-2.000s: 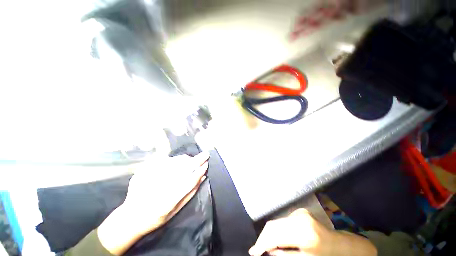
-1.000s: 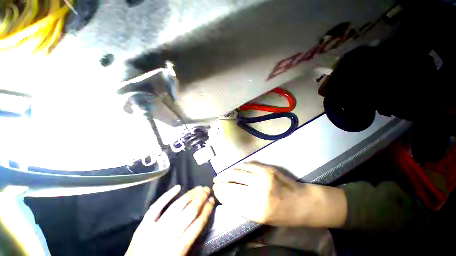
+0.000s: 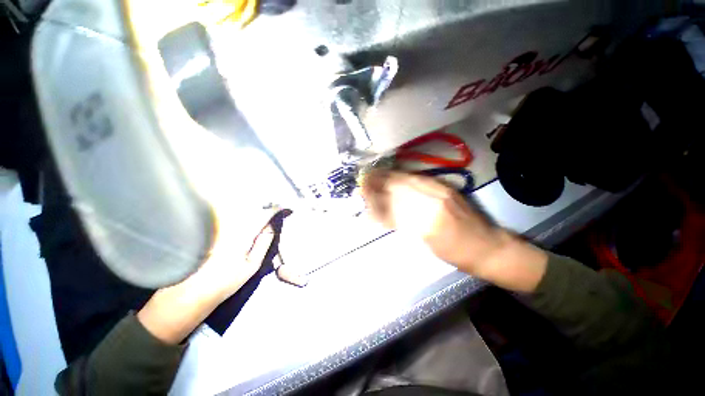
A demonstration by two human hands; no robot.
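Observation:
My left hand (image 3: 224, 255) is left of the needle area, with dark cloth (image 3: 241, 300) between its thumb and fingers and hanging below it; its fingertips are washed out by glare. My right hand (image 3: 444, 224) is blurred, just right of the shiny presser foot area (image 3: 340, 182). Its fingers overlap the blade side of the scissors (image 3: 456, 141), whose red and dark blue loops show behind the hand. Whether it grips them or anything else cannot be told. More dark cloth (image 3: 93, 286) lies at the left.
The pale machine head (image 3: 417, 69) with red lettering stands behind. A pale oblong lamp-like part (image 3: 116, 155) covers the upper left. A black stand (image 3: 533, 174) is right of the scissors. The ruler (image 3: 456, 290) runs along the table edge. A red basket (image 3: 661, 298) is lower right.
My left hand has moved left and up with the cloth, uncovering the white bed below the needle. My right hand has risen from the table edge to the scissors. The view has shifted.

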